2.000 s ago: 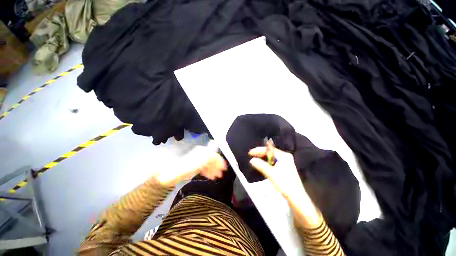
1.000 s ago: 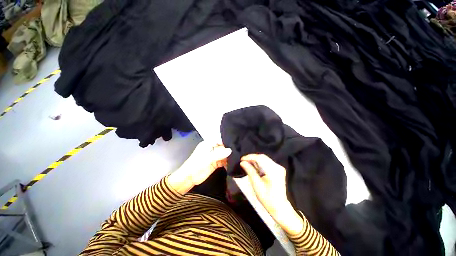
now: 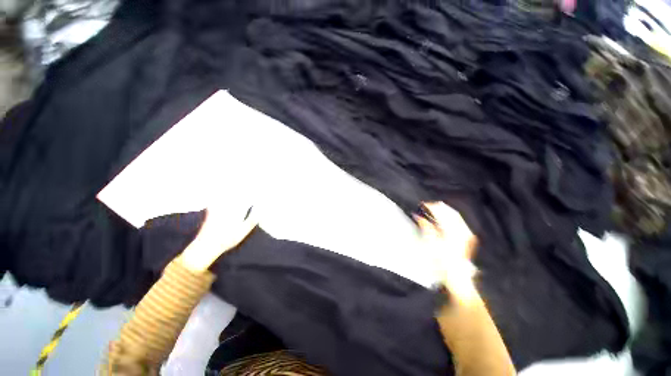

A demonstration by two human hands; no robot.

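Observation:
A black garment (image 3: 316, 279) lies stretched along the near side of the white table (image 3: 243, 161), its upper edge curving across the white top. My left hand (image 3: 226, 233) is on the garment's upper edge, left of centre, fingers pointing right; whether they grip the cloth is unclear. My right hand (image 3: 450, 239) is blurred, with curled fingers, at the right end of the bare white strip, where the garment meets the dark cloth. A small dark thing shows at its fingertips; I cannot tell if it is cloth or a tool.
A large creased black cloth heap (image 3: 456, 125) with pale thread bits covers the back and right. More black cloth (image 3: 66, 213) hangs at the left. A brownish patterned cloth (image 3: 636, 139) is at the far right. Grey floor with yellow-black tape (image 3: 59, 334) shows lower left.
The view has swung right. The garment, bunched a second ago between my close-set hands, is now spread out lengthwise. My hands have moved far apart.

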